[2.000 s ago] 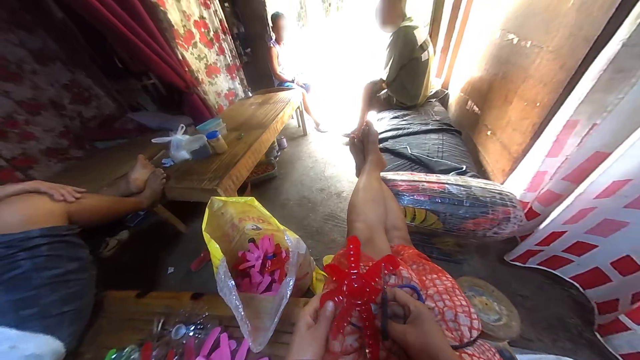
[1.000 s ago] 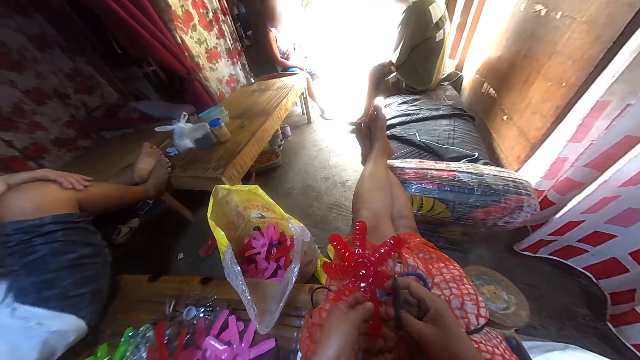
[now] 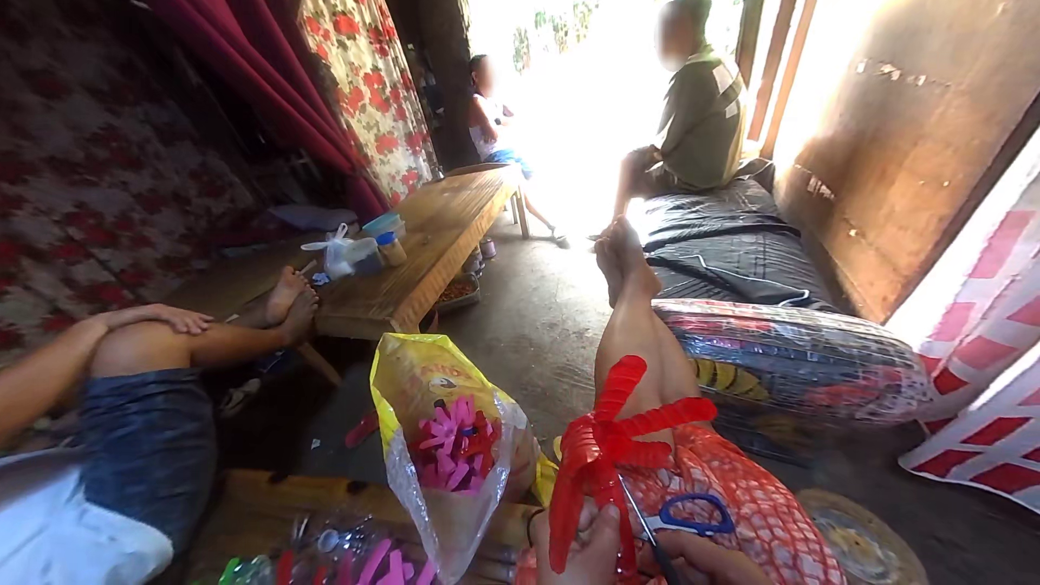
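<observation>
Above my lap, my left hand (image 3: pixel 581 548) grips a red plastic piece (image 3: pixel 603 439) cut into several long ribbed strips that spread outward. My right hand (image 3: pixel 703 561) holds scissors (image 3: pixel 646 520) with a blue and white handle loop, their blades against a lower red strip. A red and white net-patterned cloth (image 3: pixel 747 504) covers my thighs. Just left of my hands stands an open yellow and clear plastic bag (image 3: pixel 406 406) with pink and red cut pieces (image 3: pixel 459 443) inside. More pink strips (image 3: pixel 390 565) and clear and green plastic pieces lie at the bottom left.
A wooden table (image 3: pixel 439 236) holds a tied plastic bag (image 3: pixel 337 252) and a blue-lidded jar (image 3: pixel 392 248). One person sits close at the left, two others near the bright doorway. Wrapped bundles (image 3: pixel 812 357) lie right of my legs; a round wooden stool (image 3: pixel 865 540) stands at lower right.
The red piece has turned in my hands; its strips now point up, right and down. The scissor blades, hard to make out before, now show against a strip.
</observation>
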